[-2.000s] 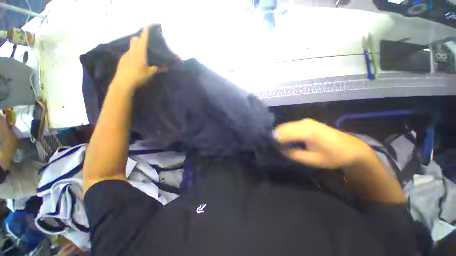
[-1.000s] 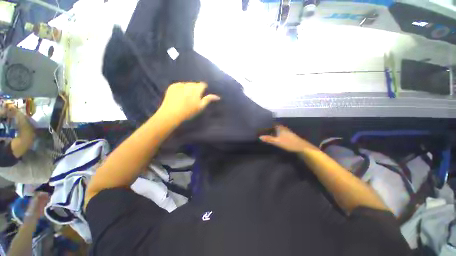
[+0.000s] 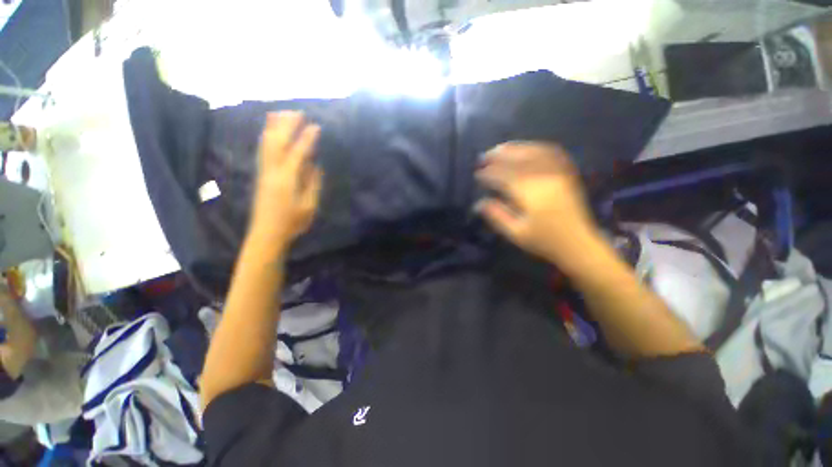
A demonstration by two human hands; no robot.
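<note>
A dark navy panel (image 3: 392, 155) lies spread across the front of the white table, its front part hanging over the edge towards me. A small white label (image 3: 210, 191) shows on its left part. A seam runs front to back near its middle. My left hand (image 3: 290, 178) rests on the cloth left of centre, its fingers pointing away from me. My right hand (image 3: 529, 196) is over the cloth right of the seam, fingers bent and blurred. Whether either hand grips the cloth is unclear. Strong glare hides the area behind the cloth's middle.
Grey garments with navy stripes (image 3: 141, 392) lie in a heap at lower left, and more grey pieces (image 3: 684, 274) lie at right by a blue bar (image 3: 783, 228). A black rectangle (image 3: 713, 71) is on the machine bed at upper right. Another person's arm (image 3: 14, 328) shows at the left edge.
The navy panel, bunched at the left before, now spreads further right and covers part of the ruler strip. Both hands have moved further forward onto it, and the label has shifted down and left.
</note>
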